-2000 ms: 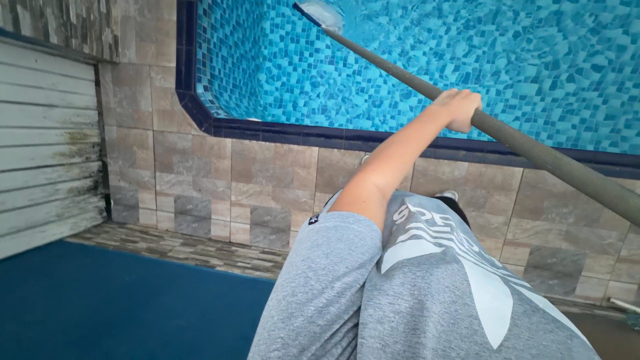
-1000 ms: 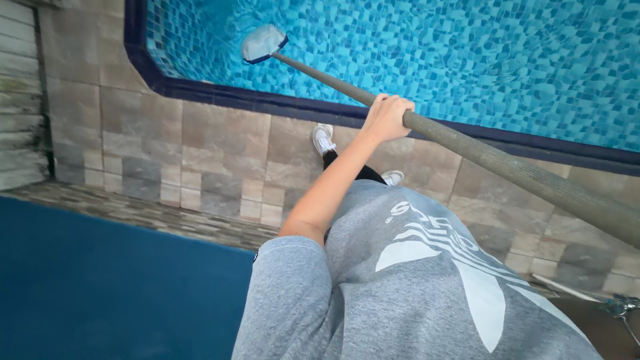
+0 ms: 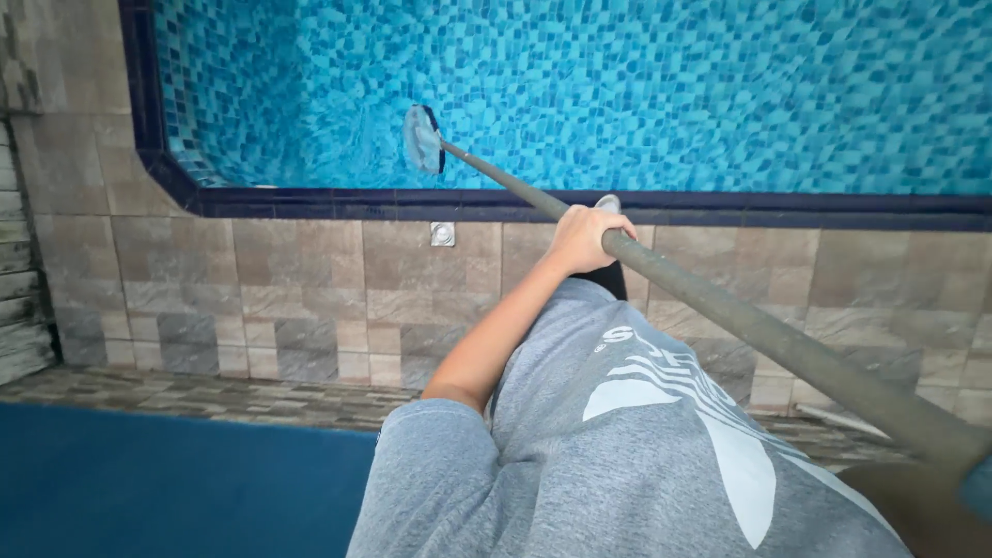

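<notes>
My left hand [image 3: 590, 239] grips a long grey pole [image 3: 736, 319] with its fingers wrapped around it. The pole runs diagonally from the lower right to a skimmer net [image 3: 423, 139] at its upper left end. The net, pale mesh on a dark blue frame, is over or at the water of a blue-tiled swimming pool [image 3: 659, 93], near the pool's near edge; its exact height is unclear. The pole's thick lower end leaves the view at the right. My right hand does not show.
A dark blue tiled coping [image 3: 310, 204] borders the pool. Brown and grey tiles [image 3: 294, 263] pave the deck, with a small square metal fitting [image 3: 442, 234]. One shoe [image 3: 609, 204] is at the coping. A blue surface [image 3: 178, 480] lies lower left; weathered white boards [image 3: 17, 310] stand left.
The net has moved right relative to the pool's left corner, and its frame has turned more upright in view. My left hand has kept hold of the pole. The view has shifted.
</notes>
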